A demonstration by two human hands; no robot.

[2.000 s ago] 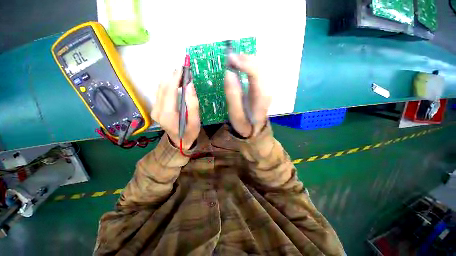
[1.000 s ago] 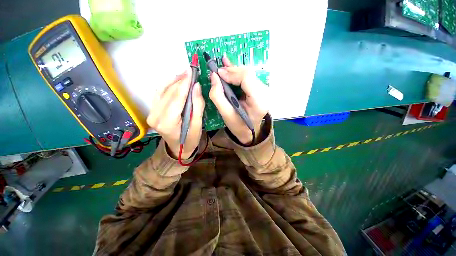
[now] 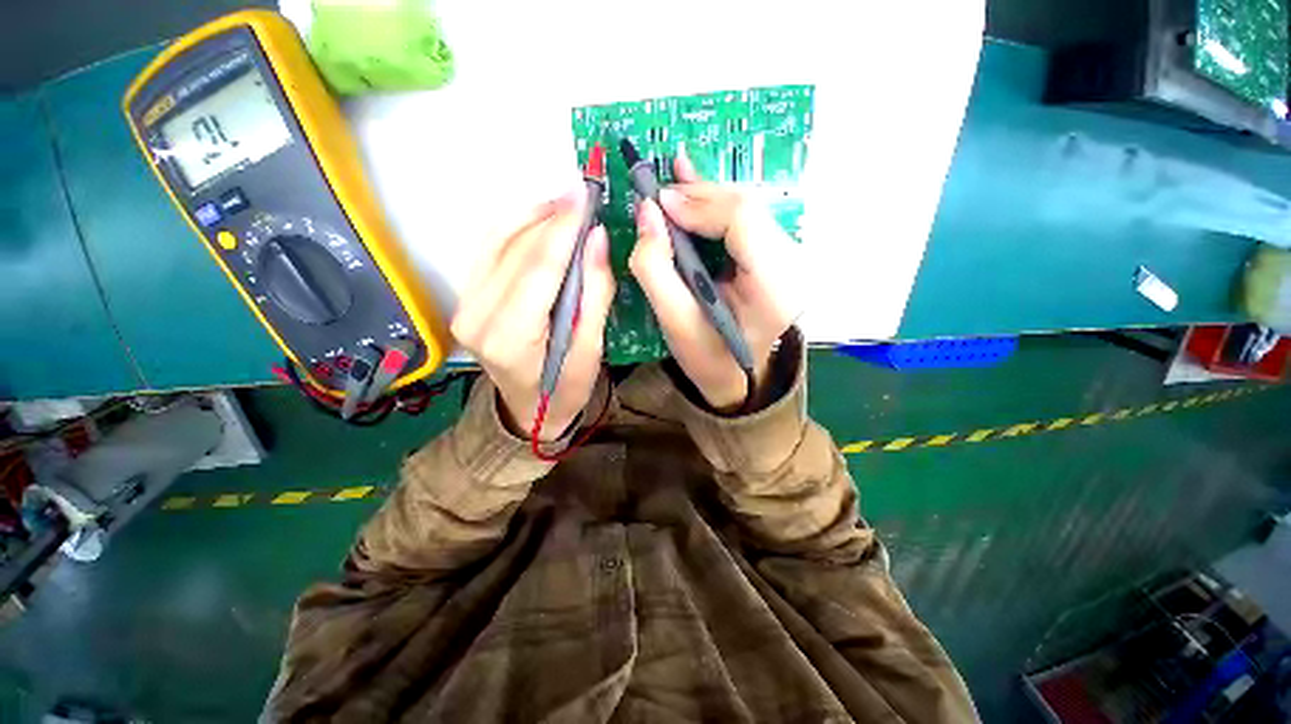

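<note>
A green printed circuit board lies on the white sheet, its lower part partly covered by my hands. My left hand holds the red test probe like a pen, its red tip end over the board's upper left part. My right hand holds the black test probe, its black tip end just right of the red one. I cannot tell if the tips touch the board. The yellow digital multimeter lies left of the sheet, its display lit and leads plugged into its lower end.
A bright green-yellow bundle lies beyond the meter. A dark stand with green boards is at upper right. On the teal bench edge are a small white piece and a yellowish block. A blue basket is below the edge.
My right hand has brought the black probe left from the board's upper middle to beside the red probe. The view has shifted, so the board and stand sit further right in the picture.
</note>
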